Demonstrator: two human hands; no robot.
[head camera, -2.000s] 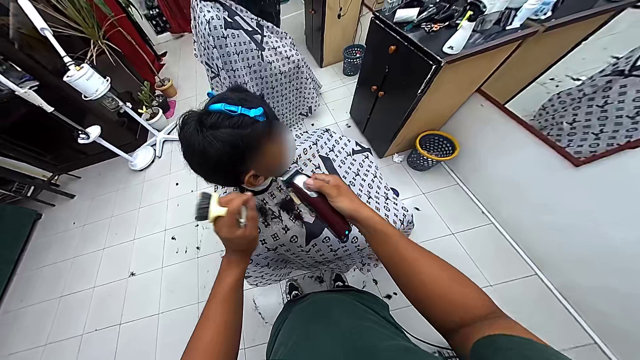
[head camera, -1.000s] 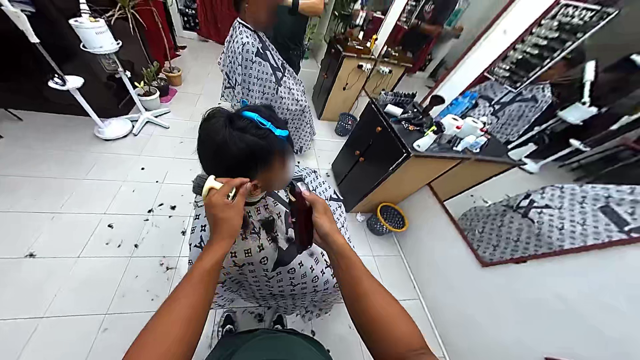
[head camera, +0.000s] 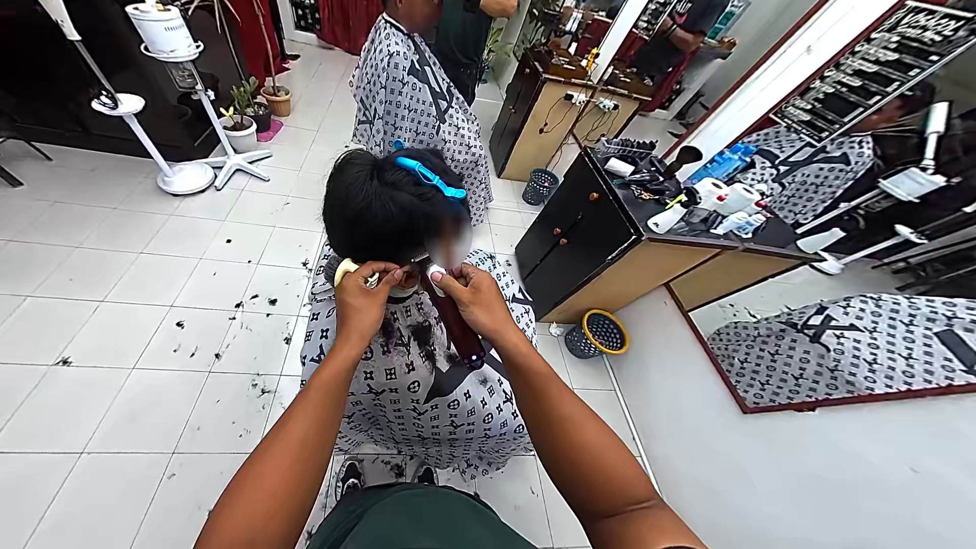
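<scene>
A seated person wears a patterned white barber's cape (head camera: 457, 427) strewn with cut black hair. Blue hair clips (head camera: 431, 178) hold up the top of the person's black hair (head camera: 366, 210). My left hand (head camera: 364, 293) grips a pale-handled brush (head camera: 347, 270), its dark bristles pointing left, and its fingertips are beside the person's ear. In my right hand (head camera: 476, 301) is a dark red hair clipper (head camera: 456, 324), its body slanting down and its blade end up against the side of the head near the ear. The blade is partly hidden by my fingers.
To the right, a black cabinet (head camera: 576, 232) holds spray bottles, a brush and other tools under a wall mirror. A yellow-rimmed basket (head camera: 598, 335) stands beside it. Another caped person (head camera: 408, 91) and a standing person are at the back. White wheeled stands (head camera: 185, 177) and potted plants occupy the left back.
My left hand with the brush has come in from the side to the person's ear. The clipper has moved up against the side of the head. The view has swung rightward since the oldest frame.
</scene>
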